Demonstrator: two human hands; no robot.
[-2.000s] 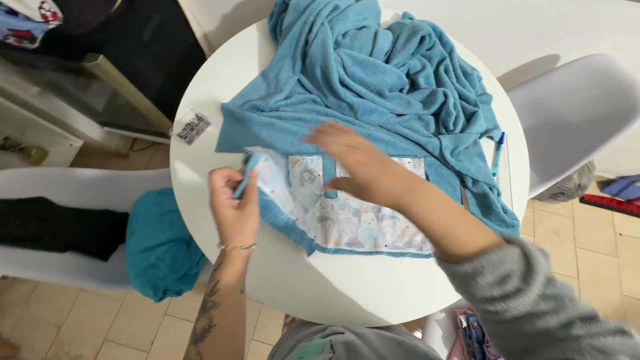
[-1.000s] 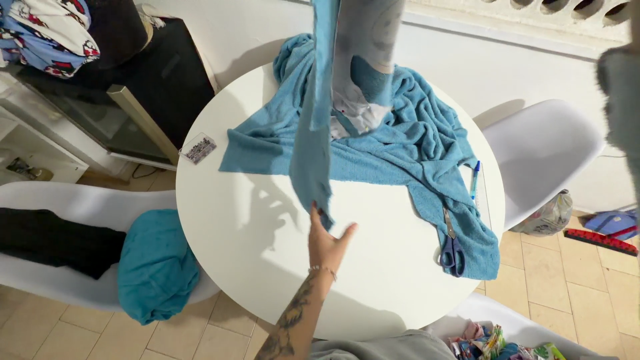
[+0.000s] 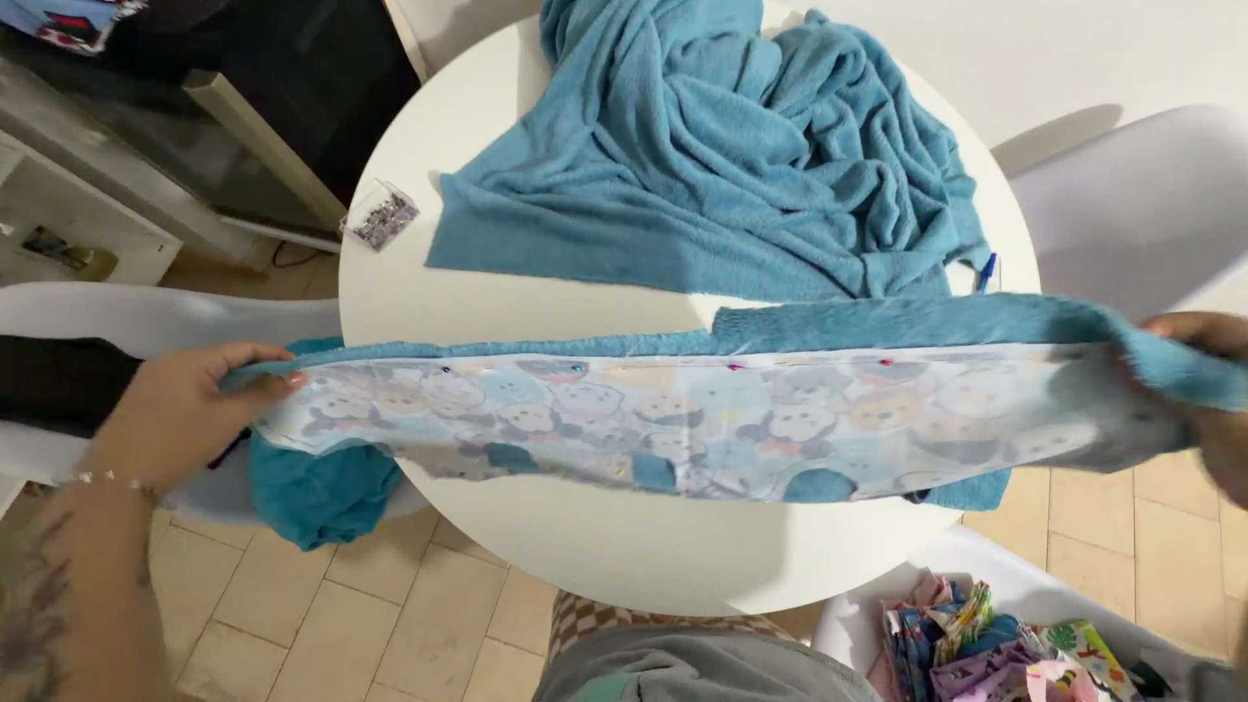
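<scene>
My left hand [image 3: 195, 405] pinches one end of a printed fabric piece with blue fleece behind it. At the far right my right hand [image 3: 1204, 380], blurred and partly out of frame, grips the other end. Between them the printed fabric [image 3: 682, 419] with cartoon faces is stretched above the table; pins with coloured heads run along its upper edge, and its lower edge has cut-outs where blue shows. A strip of blue fleece [image 3: 907, 322] stands up along the top right edge. Behind lies a large crumpled blue fleece cloth [image 3: 702, 166].
A clear box of pins [image 3: 383, 216] sits at the left of the round white table [image 3: 624, 556]. A blue pen [image 3: 987, 273] lies at its right edge. White chairs stand on both sides, one bearing teal cloth [image 3: 327, 487]. Fabric scraps [image 3: 994, 643] fill a white container at lower right.
Two seconds ago the printed piece lay on the table; one second ago it hung upright, raised. Now it is stretched sideways between both hands, its pinned edge facing up.
</scene>
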